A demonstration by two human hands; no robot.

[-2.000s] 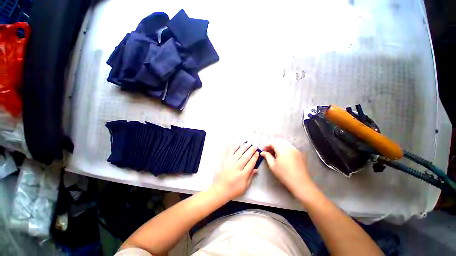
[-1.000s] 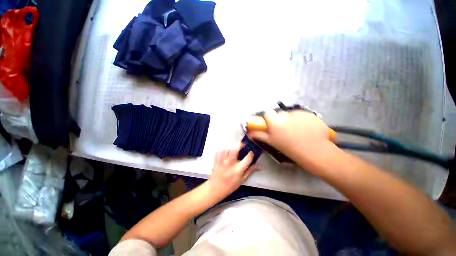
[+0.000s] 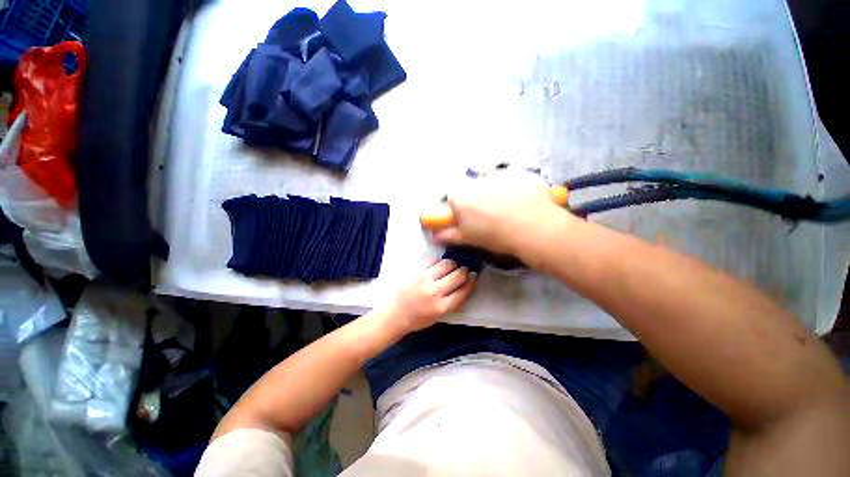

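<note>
My right hand is closed around the orange handle of the steam iron, whose body is mostly hidden under the hand and forearm. The iron stands low over a small navy fabric piece near the table's front edge. My left hand has its fingertips at the near left edge of that piece; whether it grips or only presses the piece cannot be told. A neat overlapping row of navy pieces lies to the left. A loose heap of navy pieces lies behind the row.
The white table cover is greyish at right. A teal and black hose and cord trail right from the iron. A long dark padded shape runs along the table's left edge. A red bag and clear wrapped bundles are at left.
My right hand has taken hold of the iron's handle and brought the iron left from its place at right, over the small piece. My left hand has stayed by the piece. The view has shifted slightly.
</note>
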